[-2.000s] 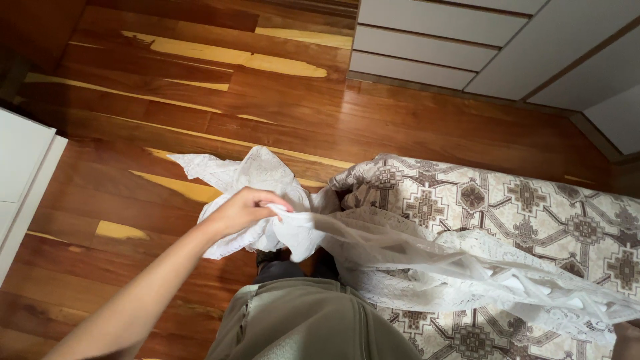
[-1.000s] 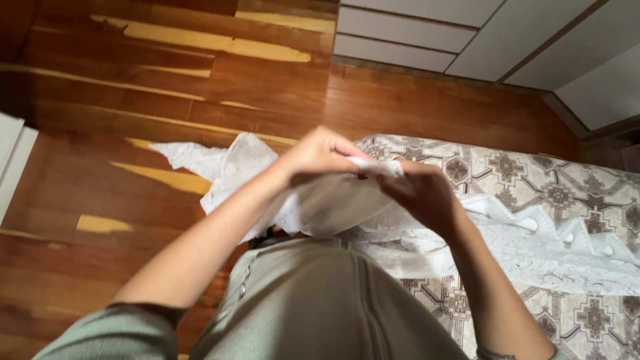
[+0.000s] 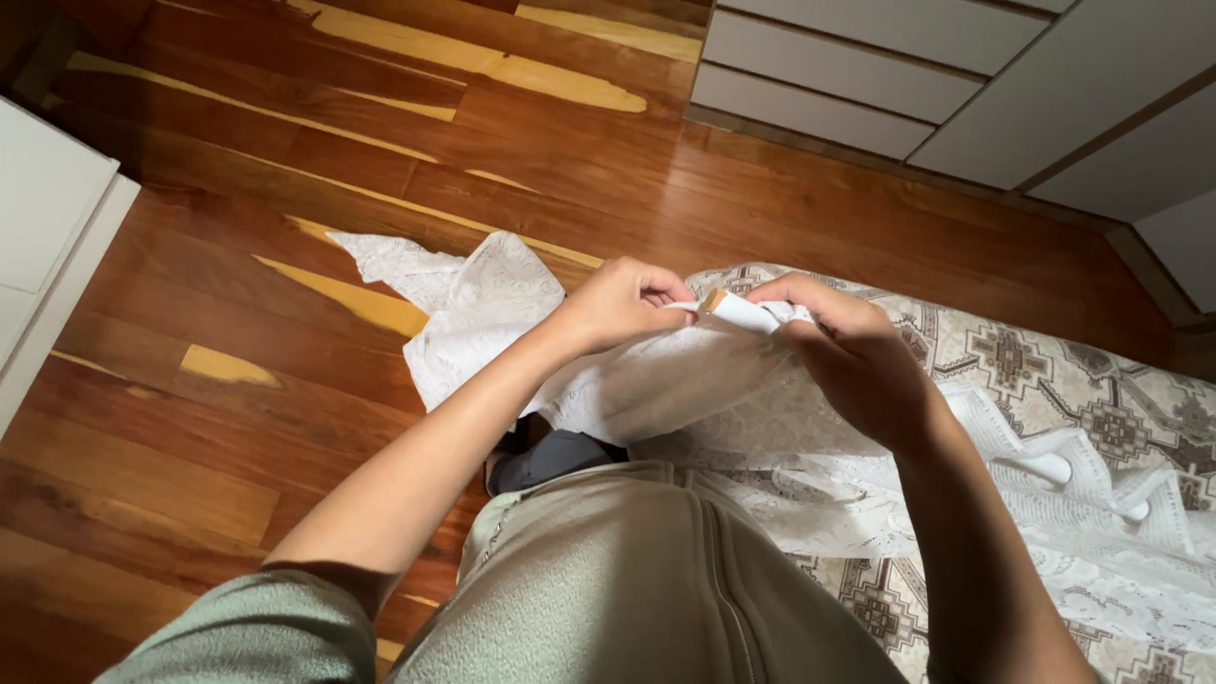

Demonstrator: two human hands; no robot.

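Note:
A white lace curtain [image 3: 494, 313] hangs from my hands and trails over the patterned bedspread [image 3: 1007, 356] to the right. A white rod [image 3: 746, 312] with a tan, wood-like end runs through or along its top edge; more of the rod shows between the folds [image 3: 1045, 467] at the right. My left hand [image 3: 632, 304] pinches the white edge just left of the rod's end. My right hand [image 3: 845, 342] grips the gathered fabric around the rod, right behind that end.
Wooden floorboards [image 3: 532, 171] stretch beyond the bed. Pale drawers [image 3: 836, 76] and cabinet doors stand at the upper right, and a white piece of furniture [image 3: 47, 199] at the left edge. A dark shoe [image 3: 556, 461] shows below the curtain.
My right hand, out of view two seconds ago, came in beside my left hand. The tan rod end now shows between my hands, which have moved slightly apart.

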